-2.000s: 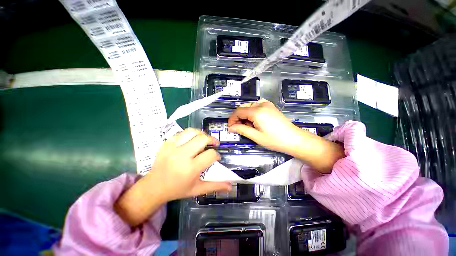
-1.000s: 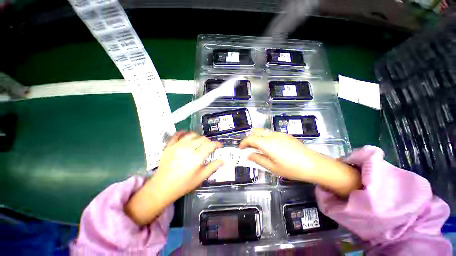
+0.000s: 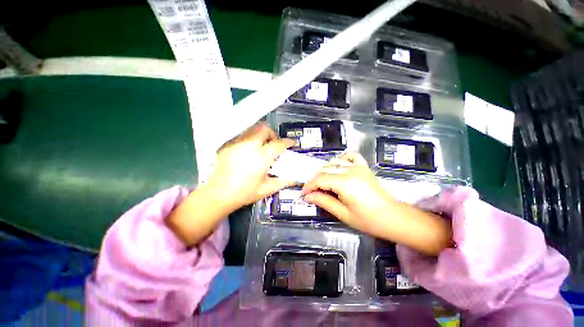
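Note:
A long white label strip (image 3: 192,48) hangs down at the left, turns at my left hand and crosses diagonally over the tray. My left hand (image 3: 246,163) grips the strip beside the tray's left column. My right hand (image 3: 349,191) is just right of it, fingers bent at the strip's near part and over a black open-backed phone (image 3: 294,205) in the fourth row; whether its fingertips pinch anything is unclear. The clear blister tray (image 3: 358,239) holds two columns of black phones. Most show white labels; the bottom left phone (image 3: 304,273) shows no white label.
Ridged clear trays (image 3: 557,147) are stacked at the right. A white paper piece (image 3: 489,119) lies right of the tray on the green bench (image 3: 96,147). A white edge strip (image 3: 115,68) runs across the bench. Pink sleeves cover my forearms; blue floor shows below.
The view has shifted, with the tray now further right and higher. The strip now stretches diagonally across the upper left of the tray. My right hand has moved down over the fourth-row phone.

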